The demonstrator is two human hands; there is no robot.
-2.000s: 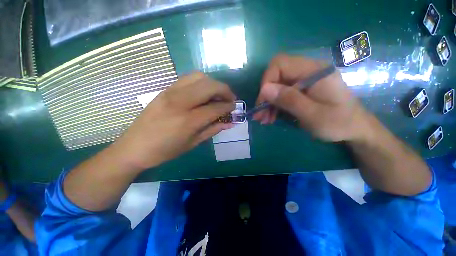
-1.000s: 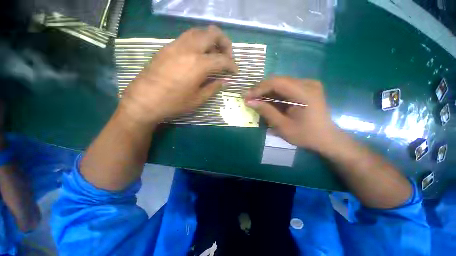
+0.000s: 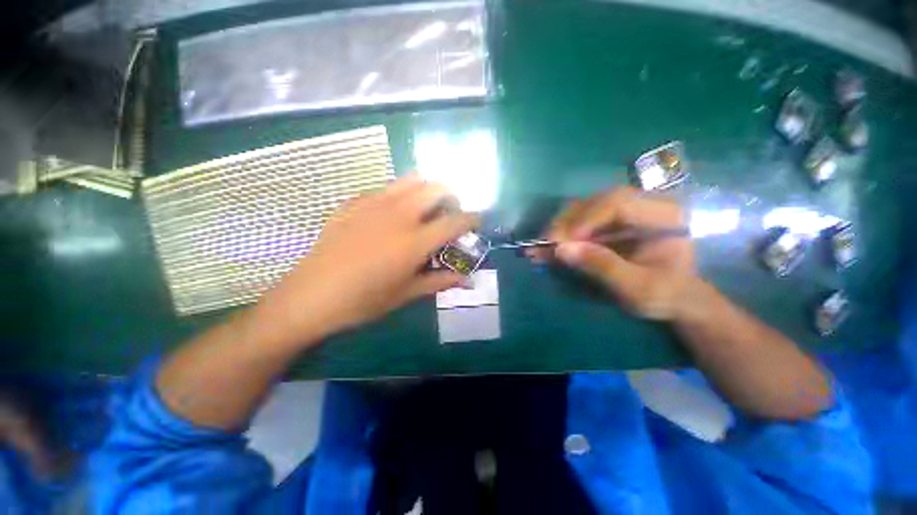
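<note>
My left hand holds a small watch housing by its left side, between thumb and fingers. The housing has a pale rim and gold and white insides. My right hand holds the tweezers, whose tip points left at the housing's right edge. Whether the tip touches it or carries a piece is too small to tell. A pale card with a line across lies just below the housing. The striped adhesive sheet lies left, partly under my left hand and forearm.
A single housing lies beyond my right hand. Several more, blurred, lie at the right. A clear plastic bag lies beyond the striped sheet. Spare sheets are at the far left. A blurred person's arm shows at lower left.
One second ago both hands were over the striped sheet. Now they are right of it, with the housing in my left hand and the tweezers at it. The camera view has shifted too.
</note>
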